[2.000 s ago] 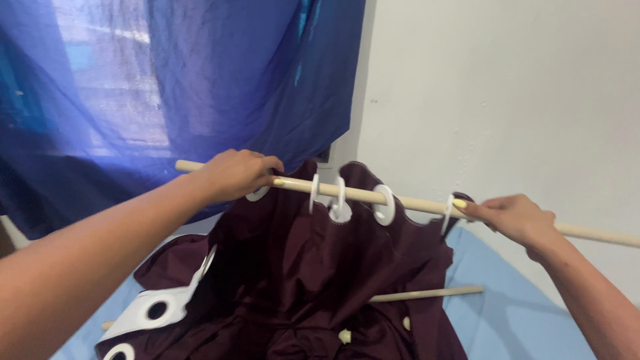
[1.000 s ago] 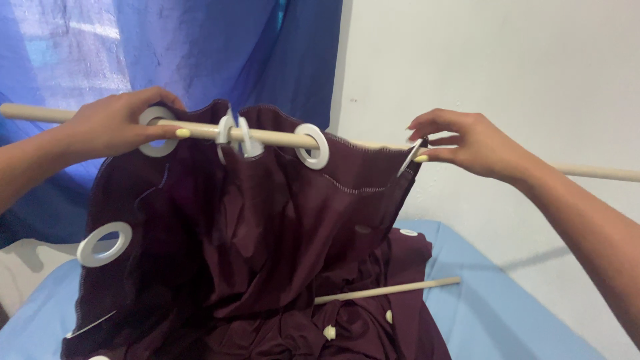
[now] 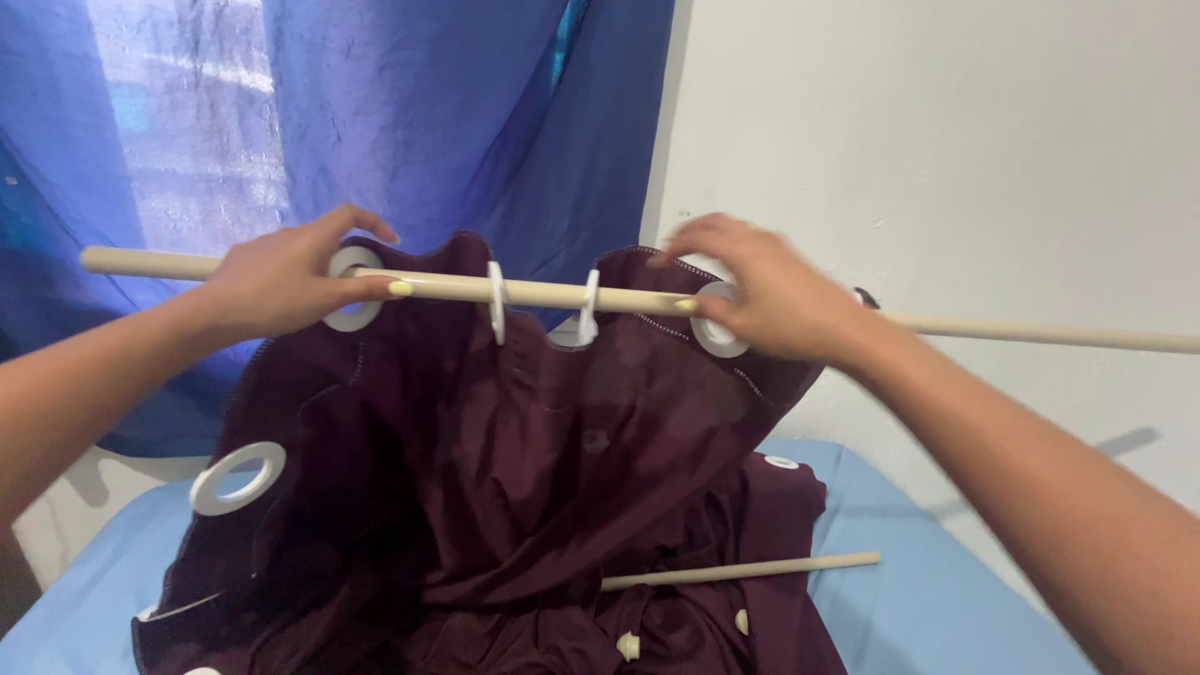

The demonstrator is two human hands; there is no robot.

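A long cream curtain rod (image 3: 544, 293) runs across the view through several white grommet rings of a dark maroon curtain (image 3: 562, 422). My left hand (image 3: 291, 277) grips the rod, thumb along its front, beside a white grommet (image 3: 352, 309). At the right, my right hand (image 3: 764, 286) has its thumb on the rod at another white grommet (image 3: 720, 328), its fingers raised and blurred behind the curtain's edge. Two rings hang edge-on between the hands. Further down the curtain's left edge, a white grommet (image 3: 237, 478) is off the rod.
A second, thinner cream rod (image 3: 741, 570) lies on the heaped curtain, near a small cream rod end piece (image 3: 628, 645). Beneath is a surface with a light blue cover (image 3: 900, 562). Behind hang blue curtains (image 3: 450, 112) beside a pale wall (image 3: 919, 159).
My right hand has moved from the curtain's far right edge to a grommet nearer my left hand. The rod now shows through that grommet, and the two middle rings stand further apart.
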